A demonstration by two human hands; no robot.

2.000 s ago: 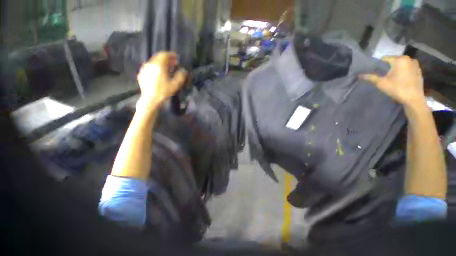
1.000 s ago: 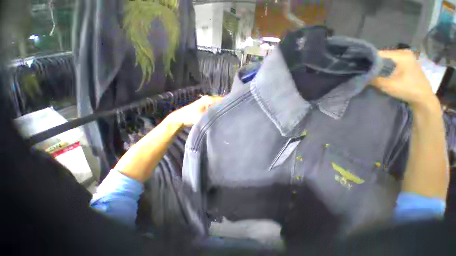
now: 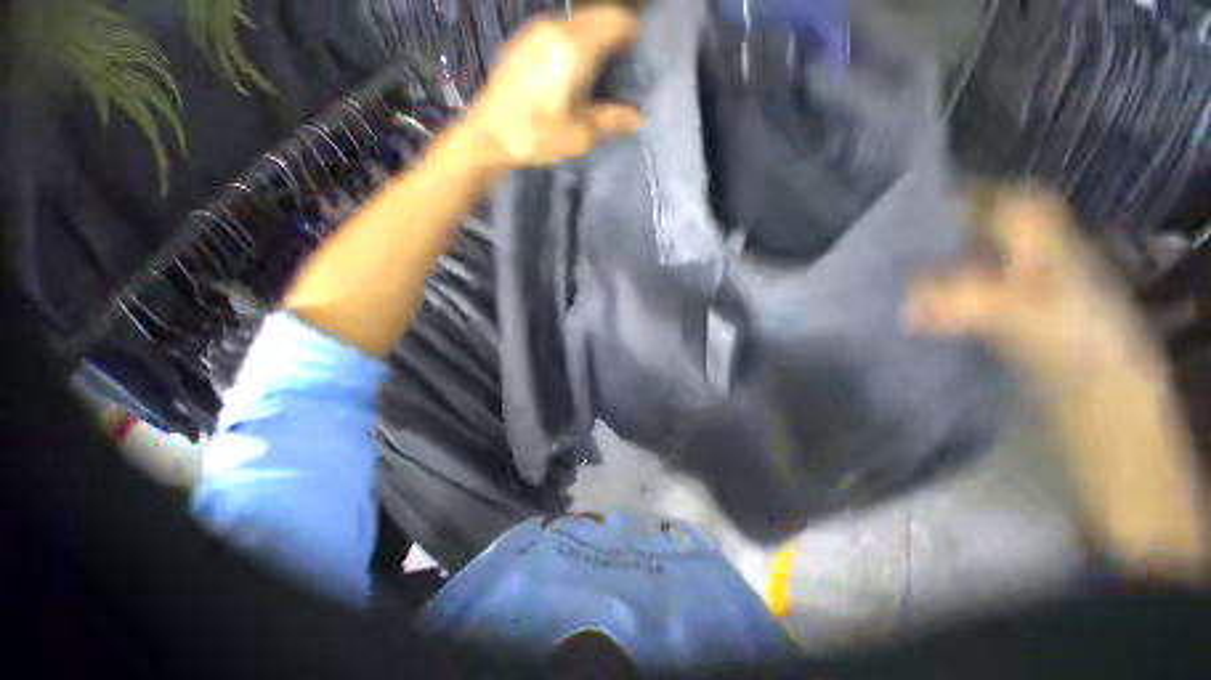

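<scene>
A grey denim shirt is held up in front of me, blurred, with its dark collar opening towards the top and a pale tag at the front. My left hand is at its left shoulder, with thumb and fingers apart around the cloth edge. My right hand is strongly blurred at its right shoulder, the thumb side over the cloth. A hanger inside the shirt cannot be made out.
A metal rail with many wire hooks and dark garments runs along the left. A garment with yellow feather embroidery hangs at the upper left. Dense rows of grey garments fill the upper right. Grey floor with a yellow line shows below.
The view has tilted down. The left hand has moved up, from beside the shirt's shoulder to its upper edge. The right hand is lower in view and more blurred, and the shirt has shifted.
</scene>
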